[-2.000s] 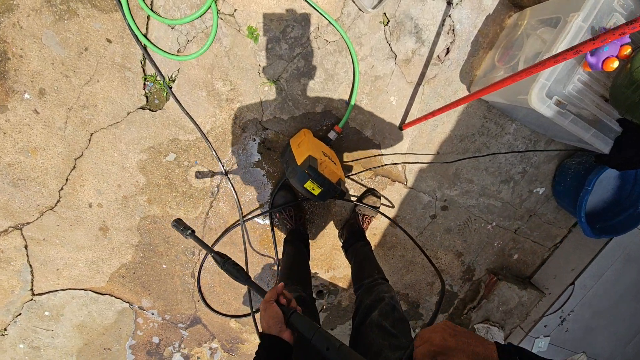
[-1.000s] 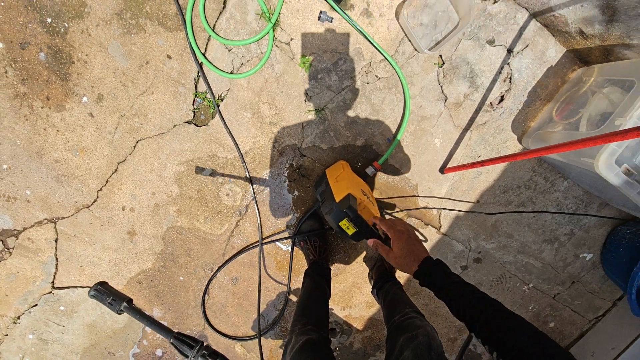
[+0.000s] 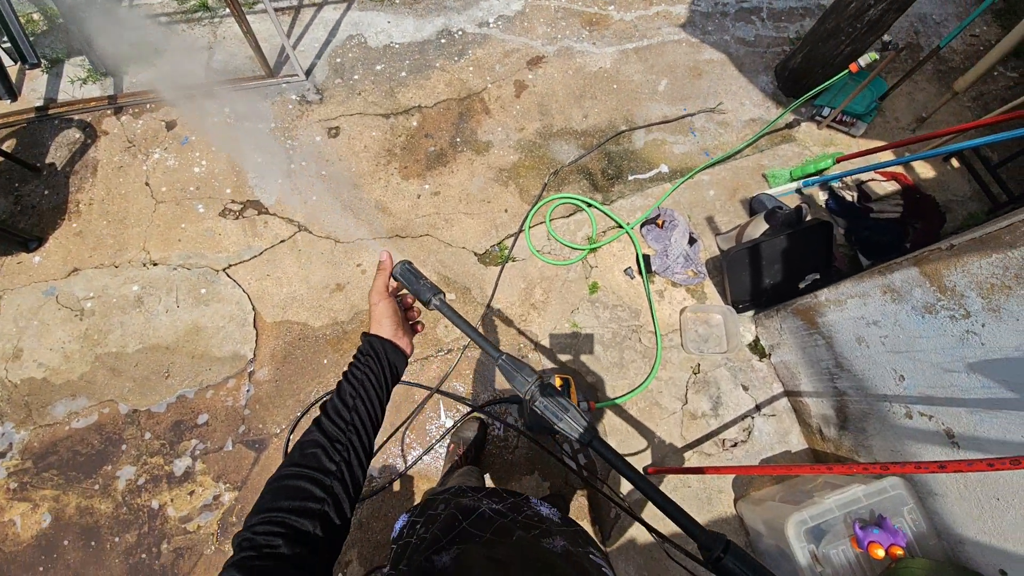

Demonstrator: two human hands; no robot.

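My left hand [image 3: 394,308] is raised beside the nozzle end of a black pressure washer lance [image 3: 552,408], thumb up and fingers curled; whether it touches the nozzle is unclear. From the nozzle a white water spray [image 3: 264,152] fans out toward the upper left. The lance runs down to the lower right, where its rear end leaves the view; my right hand is not visible. Largely hidden behind the lance, the orange and black pressure washer [image 3: 566,387] sits near my feet, with a green hose [image 3: 658,320] joined to it.
Black hose [image 3: 308,420] loops around my feet on cracked concrete [image 3: 160,320]. At right are a red pole [image 3: 832,468], a lidded plastic bin [image 3: 848,520] and a low wall [image 3: 904,344]. A broom [image 3: 816,166] and a black case [image 3: 780,264] lie farther off; a metal frame [image 3: 272,78] stands upper left.
My right hand was on the pressure washer and is now out of view. The lance has come up across the middle, and spray now leaves its nozzle. The view has tilted outward.
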